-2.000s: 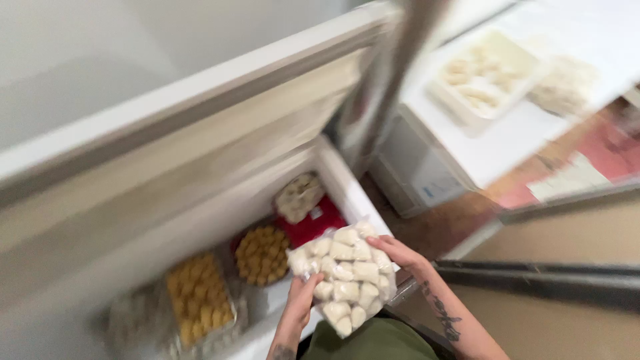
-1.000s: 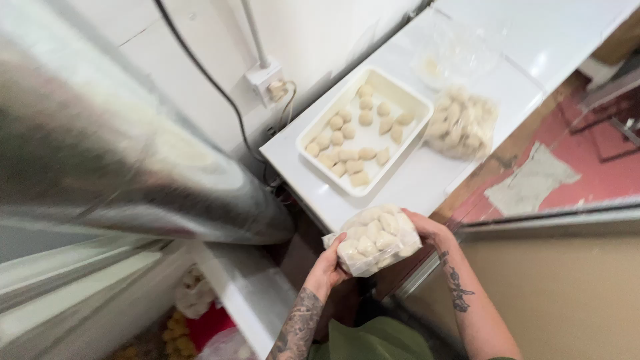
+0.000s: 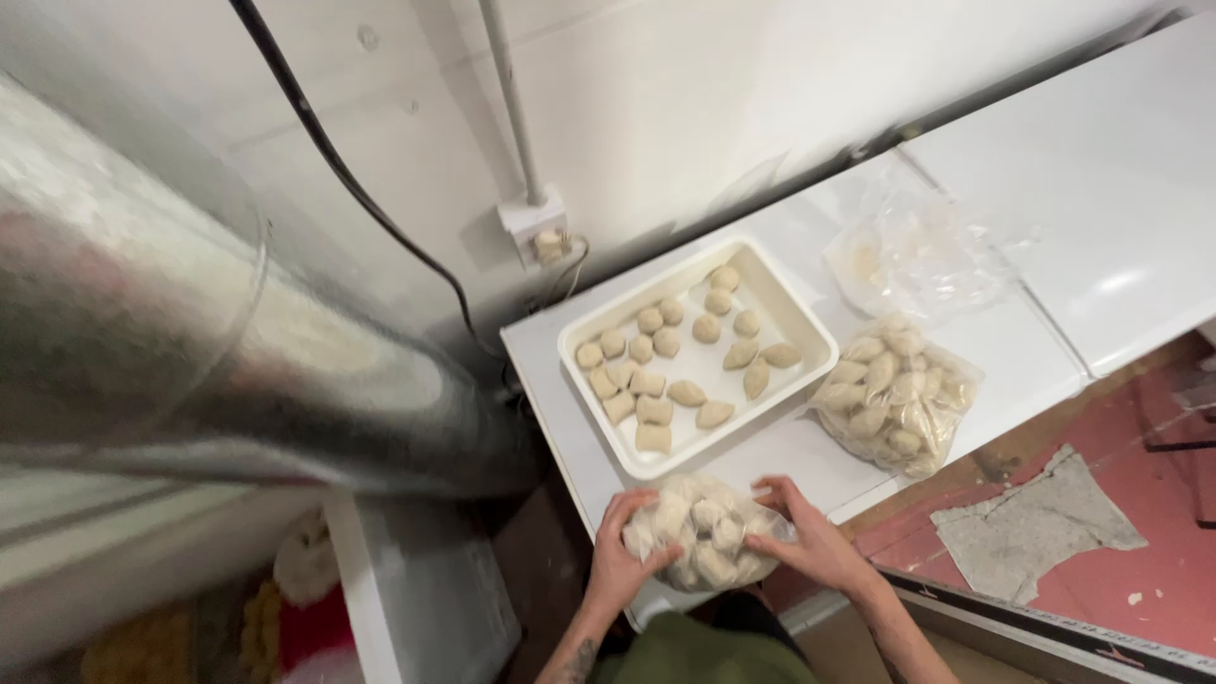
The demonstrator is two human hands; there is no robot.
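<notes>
My left hand (image 3: 632, 551) and my right hand (image 3: 803, 541) grip a clear plastic bag of pale dough pieces (image 3: 708, 537) from both sides, at the near edge of the white table. Just beyond it lies a white plastic tray (image 3: 825, 356) holding separate dough pieces: round ones at the back and left, squarish ones at the near left, pointed oval ones toward the right. Right of the tray sits another plastic bag packed with oval dough pieces (image 3: 893, 389). Behind that bag is a crumpled, mostly see-through plastic bag (image 3: 917, 252).
A large shiny metal duct (image 3: 237, 313) fills the left. Below it, an open chest freezer (image 3: 356, 579) holds bagged food. A wall socket (image 3: 532, 223) with cables is behind the white table (image 3: 1121, 190). A torn grey sheet (image 3: 1040, 522) lies on the red floor.
The view has swung from the freezer to the table. The held bag, over the freezer's edge two seconds ago, is now at the table's near edge, still in both hands.
</notes>
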